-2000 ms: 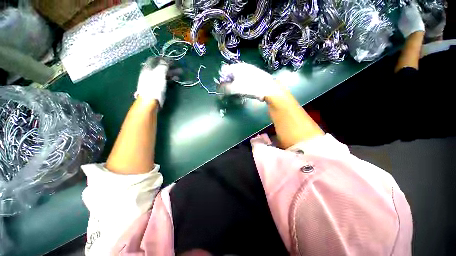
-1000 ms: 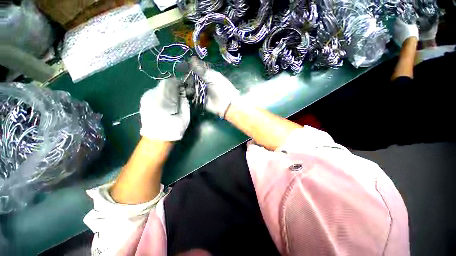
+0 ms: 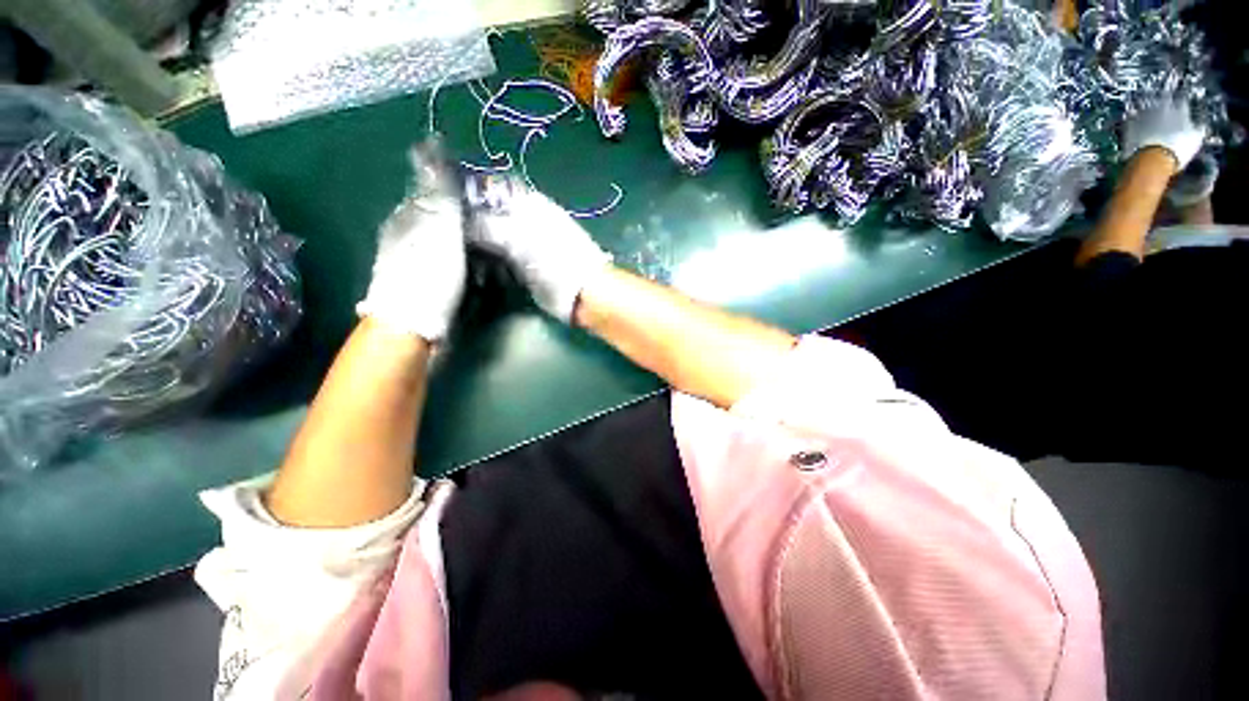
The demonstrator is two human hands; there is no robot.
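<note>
My right hand [image 3: 537, 249], in a white knitted glove, is closed around a small bunch of dark-and-white wire leads [image 3: 489, 190]. The lead ends show at its fingertips, above the bench. My left hand [image 3: 419, 253], gloved and motion-blurred, is right beside the bunch, fingers pointing to the far side. Whether it grips any lead is unclear. A few loose leads [image 3: 534, 85] lie in open curves on the green mat [image 3: 349, 164] just beyond my hands. The palms and most of the bunch are hidden.
A clear bag of tangled leads [image 3: 144, 260] stands at the left. Curved wire bundles [image 3: 836, 144] are heaped at the far right, beside orange strands [image 3: 569, 62]. Bubble wrap [image 3: 349, 55] lies at the far edge. Another worker's gloved hand [image 3: 1162, 126] is at the heap's right end.
My hands, apart at first, came together around the bunch and remain close. The left fingers now point away from me. The camera view has shifted, with the bench contents displaced in the picture.
</note>
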